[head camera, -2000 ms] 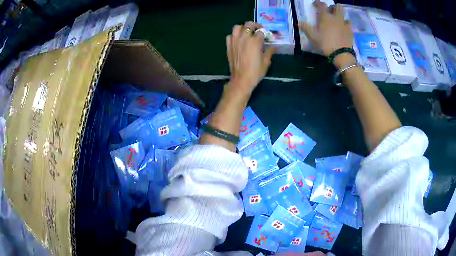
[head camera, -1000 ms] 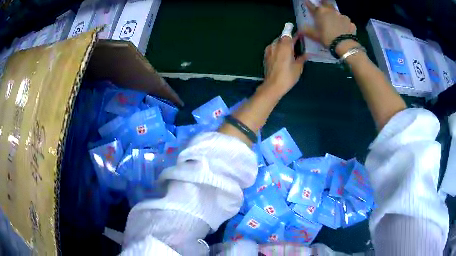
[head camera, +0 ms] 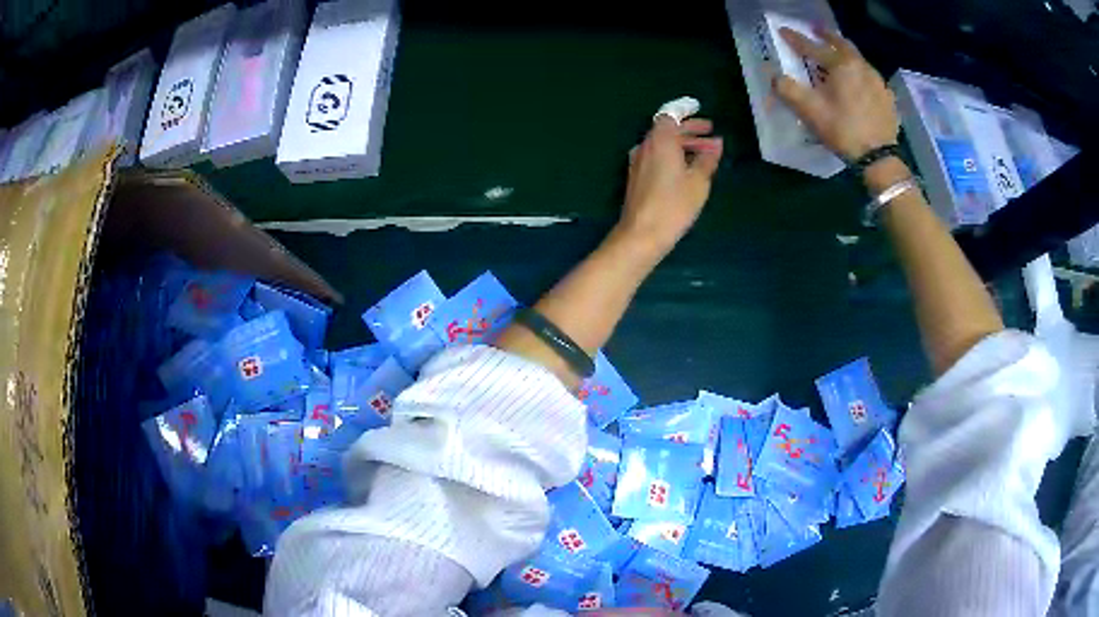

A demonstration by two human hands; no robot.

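A long white watch box lies on the green belt at the top right of centre. My right hand rests on it with fingers spread over its upper face. My left hand is over the belt to the left of that box, apart from it, with a white cover on one fingertip; it holds nothing visible. Many light-blue packets with red print lie in a loose pile on the ledge below my forearms. More blue packets lie in and at the mouth of the brown carton at the left.
White boxes with a watch icon stand in a row at the upper left. More boxes, some with blue packets, are at the upper right, partly behind a dark shape. A white sleeve or cloth shows at the right edge. The green belt runs across the top.
My view has shifted right. The left hand has come away from the box beside it. The right hand stays on the box, fingers now spread lower down. The left row of boxes shows more fully.
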